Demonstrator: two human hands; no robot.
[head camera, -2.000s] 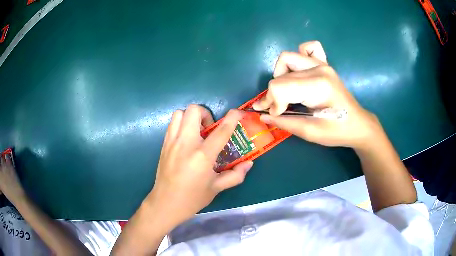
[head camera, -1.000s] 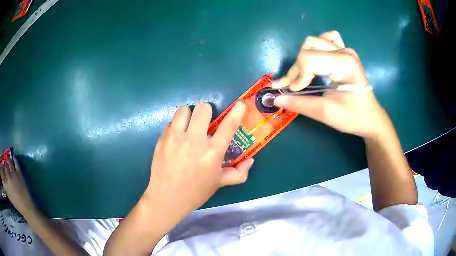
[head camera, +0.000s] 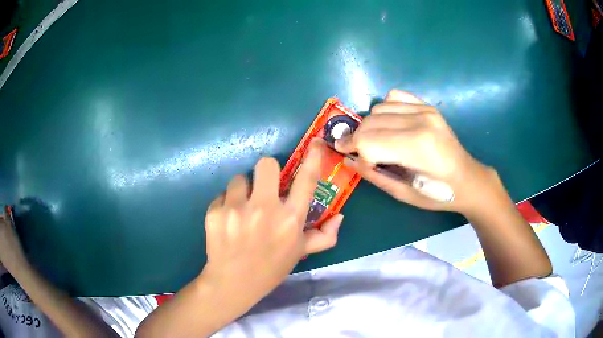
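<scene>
An orange housing (head camera: 311, 142) lies tilted on the green table, its far end pointing up and slightly right. The speaker (head camera: 341, 128), a black ring with a white centre, sits at the far end. A green circuit board (head camera: 324, 193) shows at the near end, partly under my left fingers. A thin yellow strip runs between them. My left hand (head camera: 261, 218) grips the housing by its sides, index finger lying over the inside. My right hand (head camera: 413, 148) holds tweezers (head camera: 395, 171), their tips at the inside just below the speaker, mostly hidden by the fingers.
The green table (head camera: 178, 86) has a curved near edge by my white shirt. More orange units lie at the top right (head camera: 560, 18) and far left (head camera: 8, 43), the latter beyond a pale strip (head camera: 33, 34). Another person's arm (head camera: 40, 280) is at the lower left.
The housing has turned to stand more upright in view. My right hand moved from the speaker's right side down and left to just below the speaker. The far-edge units have shifted.
</scene>
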